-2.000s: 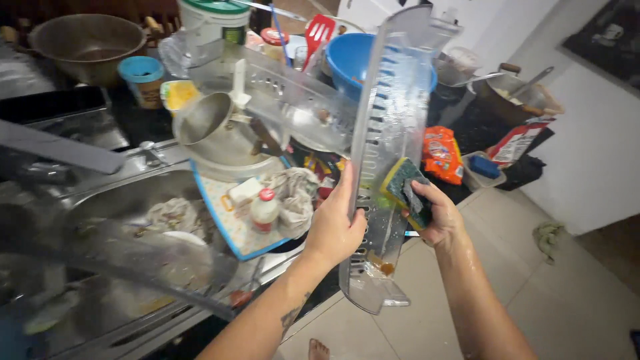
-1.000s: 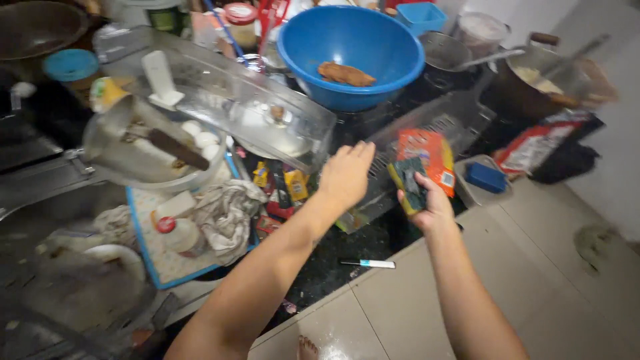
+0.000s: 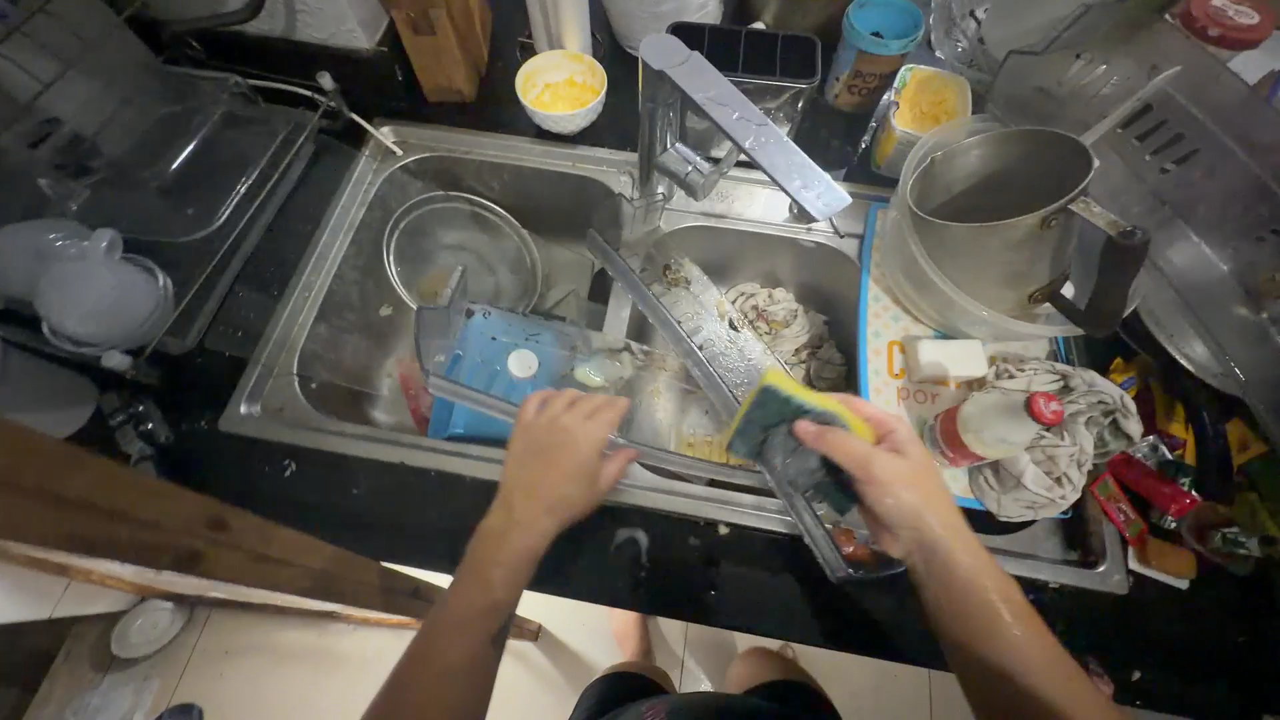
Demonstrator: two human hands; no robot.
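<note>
My right hand (image 3: 880, 460) grips a yellow and dark green scouring sponge (image 3: 790, 430), which touches a long, wet clear plastic piece (image 3: 690, 340) tilted across the right sink basin. My left hand (image 3: 565, 450) is over the near rim of a clear plastic bin (image 3: 470, 395), thumb apart from the fingers; whether it touches the rim is unclear. A blue plastic container (image 3: 500, 360) shows through the bin. A round clear lid or bowl (image 3: 462, 250) lies in the left basin, and a crumpled wet cloth (image 3: 790, 330) in the right one.
The faucet (image 3: 750, 130) juts over the sink's back edge. At right, a metal saucepan (image 3: 1000, 190) sits in a plastic bowl, near a white soap bar (image 3: 945, 360), a red-capped bottle (image 3: 990, 425) and another cloth (image 3: 1060, 430). A small bowl (image 3: 561, 95) stands behind; a dish rack (image 3: 200, 180) is left.
The view has swung left to the sink. Two seconds ago my left hand held a clear slotted panel upright; one second ago it was off it. My right hand has kept the sponge throughout.
</note>
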